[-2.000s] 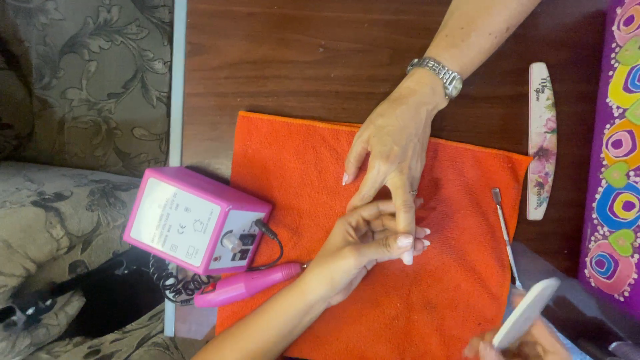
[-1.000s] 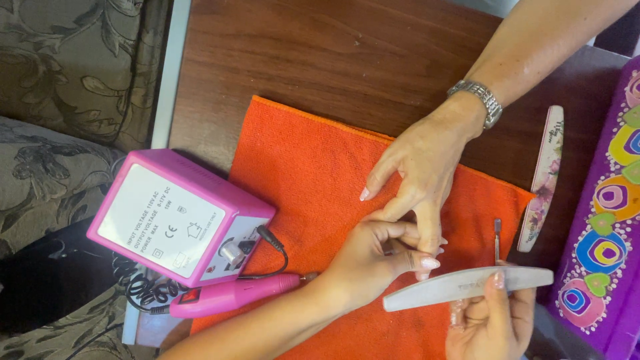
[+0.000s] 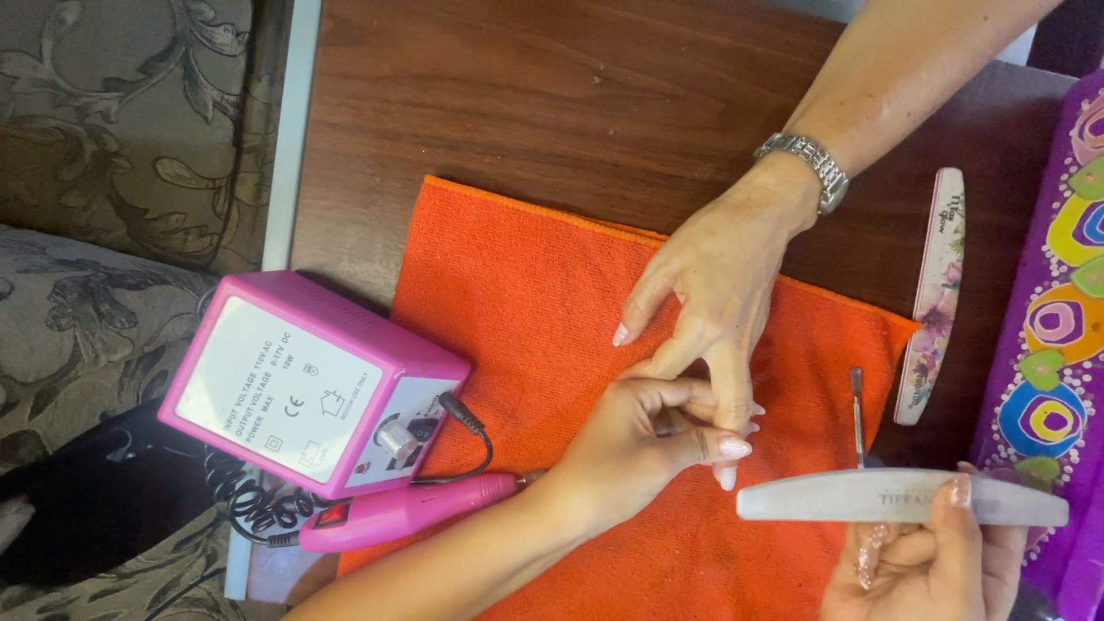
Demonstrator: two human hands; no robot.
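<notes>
My left hand (image 3: pixel 634 444), at the centre, pinches a finger of another person's hand (image 3: pixel 720 276) between thumb and fingers. That hand reaches in from the upper right, palm down, with a metal-banded watch (image 3: pixel 806 168) on its wrist. At the lower right, my right hand (image 3: pixel 931 552) grips a grey-white nail file (image 3: pixel 828 498) near its right end. The file lies level, its left tip close to the held fingertip, with a gap between them. Under the hands spreads an orange cloth (image 3: pixel 509 293). A slim metal manicure tool (image 3: pixel 857 414) rests partly behind the file.
A pink electric nail drill's control box (image 3: pixel 285 388) stands at the left of the cloth, with its pink handpiece (image 3: pixel 414 511) below it. A floral nail file (image 3: pixel 934 302) lies on the wooden table (image 3: pixel 535 95). A painted purple surface (image 3: pixel 1035 345) borders the right side.
My right hand has brought the file in from the lower right corner and turned it from slanted to nearly level. My left hand keeps its hold on the other person's finger.
</notes>
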